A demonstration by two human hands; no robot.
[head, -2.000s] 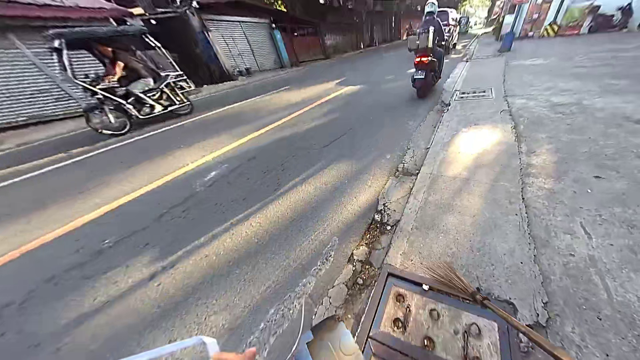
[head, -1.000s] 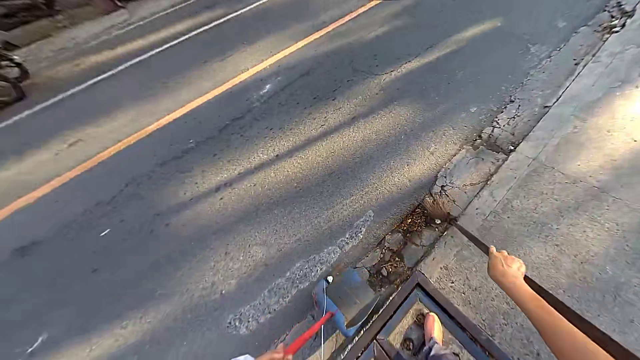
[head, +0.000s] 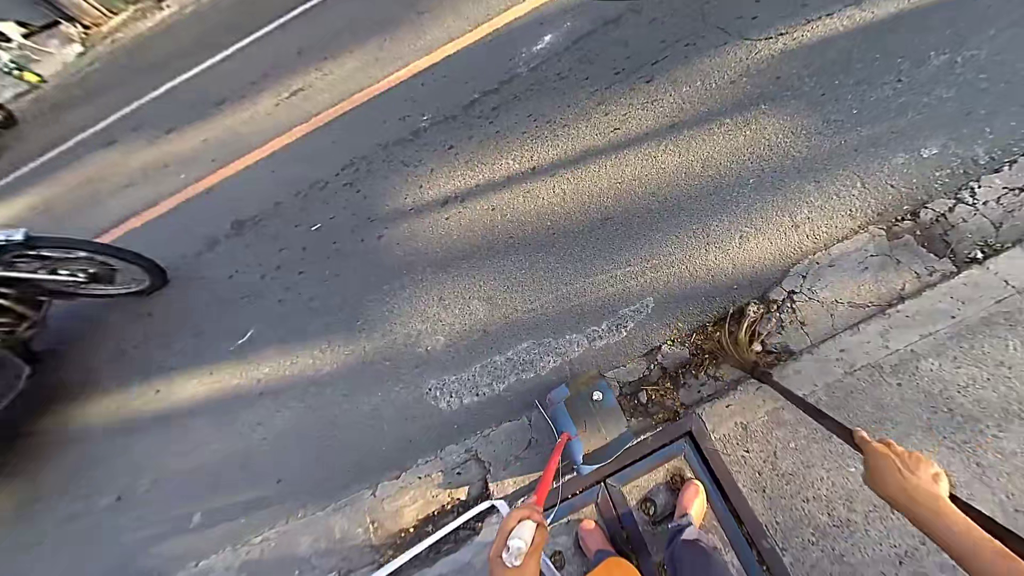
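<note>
My right hand (head: 904, 474) is closed around the dark handle of a stick broom (head: 744, 342), whose bristles press into dry leaves and dirt (head: 680, 376) in the broken gutter. My left hand (head: 520, 540) grips the red and white handle of a blue dustpan (head: 594, 412). The dustpan rests on the cracked road edge, left of the leaf debris, with a small whitish piece on it. A thin wire or string hangs by its handle. A white bar or frame (head: 448, 532) runs beside my left hand; what it belongs to is hidden.
My feet (head: 691, 502) are on a metal-framed drain cover (head: 724, 488) with raised edges. A concrete sidewalk (head: 904, 384) lies to the right. On the road at left a motorcycle wheel (head: 88, 268) intrudes. Cracked curb concrete (head: 848, 280) runs along the asphalt.
The broom lay on the drain cover two seconds ago; now my right hand holds it with bristles in the gutter debris. A motorcycle wheel has come in at left. The view has tilted down.
</note>
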